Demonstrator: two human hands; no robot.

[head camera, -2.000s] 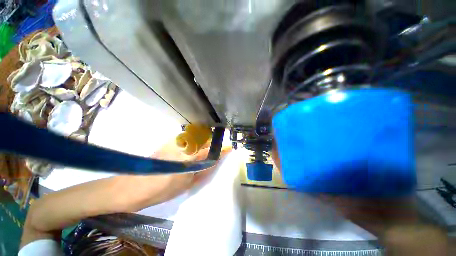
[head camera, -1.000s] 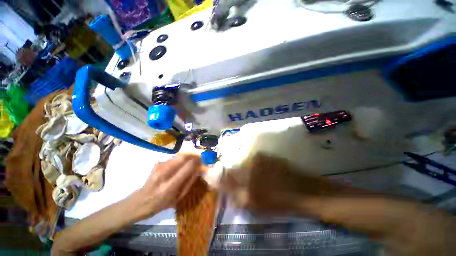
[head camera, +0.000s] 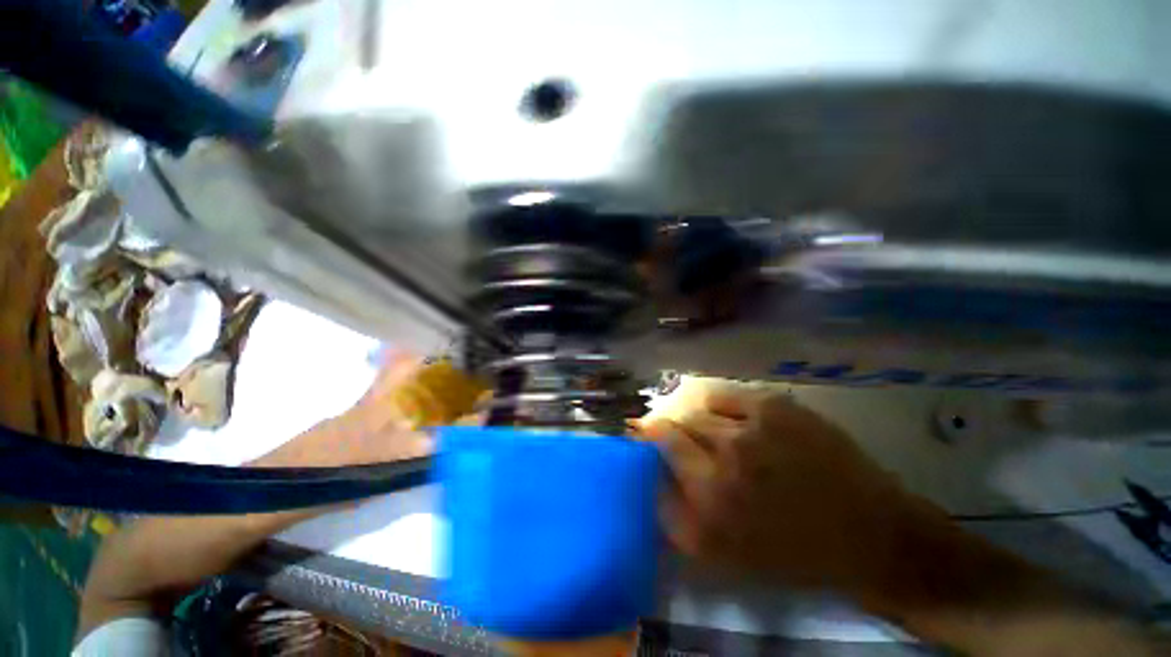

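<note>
The blue tension knob (head camera: 550, 529) looks huge and hides the needle area and most of the work. My left hand (head camera: 372, 417) lies on the table behind the thread take-up guard (head camera: 257, 488) and the yellow attachment (head camera: 439, 394); its fingers are hidden. My right hand (head camera: 758, 475) is bent just right of the knob, with its fingertips near the needle area. A pale cream bit (head camera: 700, 395) shows at these fingertips, but I cannot tell whether they grip it. A small brown-orange strip (head camera: 572, 646) shows below the knob.
The muzzle pile (head camera: 116, 321) lies left of the machine on the brown plush stack (head camera: 23, 295). The white machine head (head camera: 385, 167) fills the top. Dark snips (head camera: 1147, 513) lie at far right. The table-edge ruler (head camera: 372, 593) runs along the near edge.
The view has moved in close to the machine again, so the knob covers the middle. The brown plush panel between my hands is now mostly hidden. My right hand is beside the knob.
</note>
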